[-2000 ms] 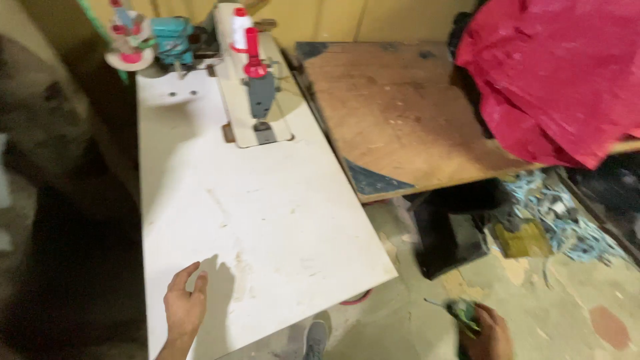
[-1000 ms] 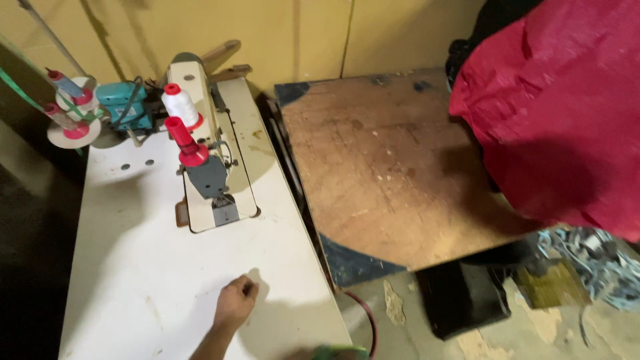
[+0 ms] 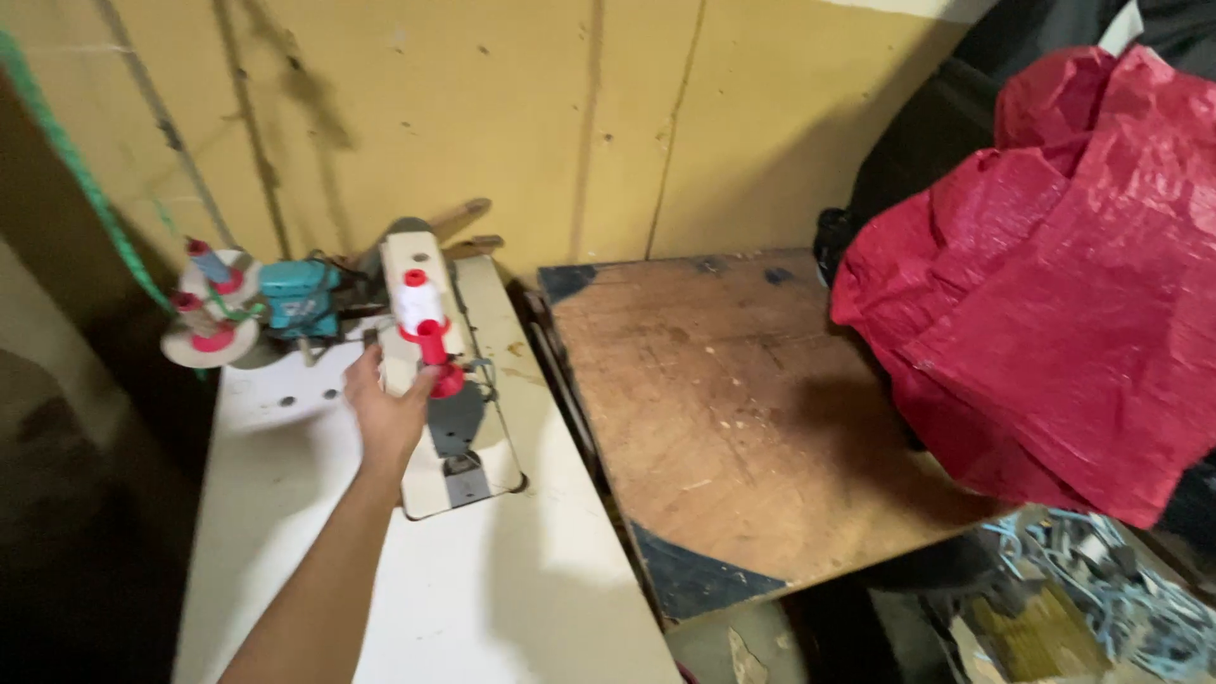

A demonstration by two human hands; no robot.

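My left hand [image 3: 388, 408] reaches to the head of an industrial sewing machine [image 3: 458, 418], thumb beside the red spool [image 3: 432, 356] and fingers on the machine's left side. Whether it grips anything cannot be told. A cone of white thread [image 3: 418, 304] stands just behind the red spool on the machine. The needle area and metal plate [image 3: 465, 483] lie nearer, in the white table [image 3: 494, 579]. Left of the machine are a teal motor-like device [image 3: 299, 296] and thread spools on round holders [image 3: 211, 347]. My right hand is out of view.
A worn wooden table [image 3: 722, 408] with dark corners adjoins on the right. Red sheeting [image 3: 1045, 294] lies over dark material at its right end. Below are light blue strips [image 3: 1102, 589] and a yellowish piece [image 3: 1040, 632] on the floor. A yellow wall [image 3: 741, 123] stands behind.
My left hand has moved from the white tabletop forward to the sewing machine's head. My right hand, earlier at the lower right with something green, has left the view. The view has shifted toward the wall.
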